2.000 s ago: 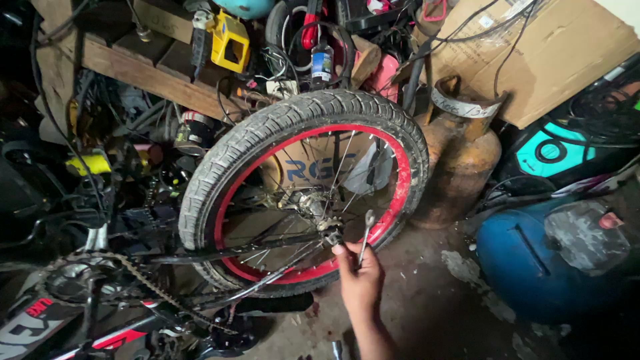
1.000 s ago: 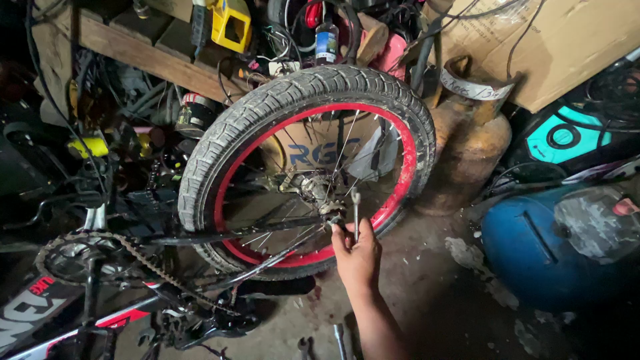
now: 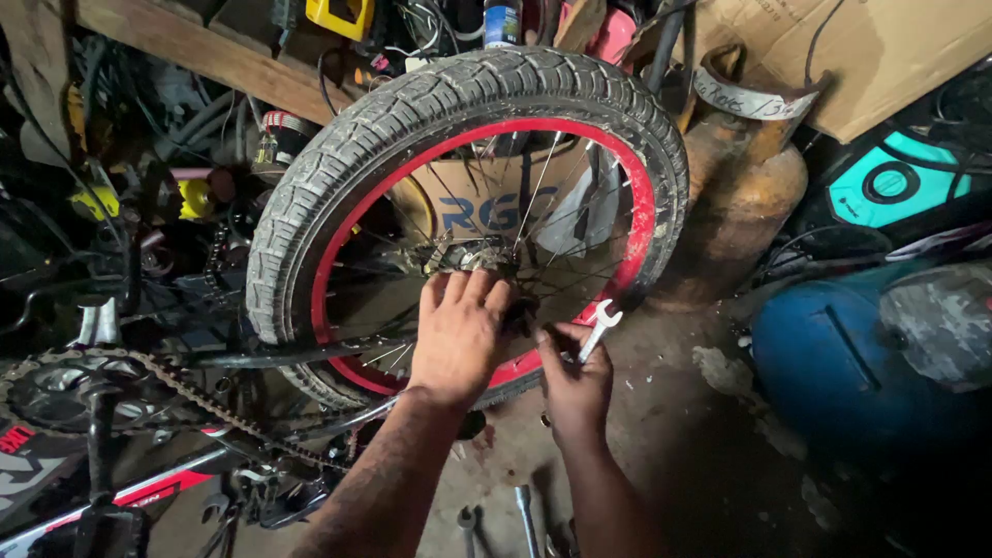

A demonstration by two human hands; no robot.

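Note:
A bicycle wheel with a red rim and a knobby black tire stands tilted in the bike's frame. My left hand reaches over the hub, its fingers bent against the axle area; what they touch is hidden. Just to its right, my right hand holds an open-end wrench, jaw pointing up, while its thumb and finger reach the dark parts at the axle end. A rusty chain runs over the chainring at the left.
A rusty gas cylinder stands right of the wheel, near a blue container. Cardboard leans behind it. On the floor lie a wrench and a metal socket tool. A wooden beam crosses the upper left.
My left hand has come into view and now lies over the hub. The right hand remains near the axle with the wrench. The view has moved closer to the wheel.

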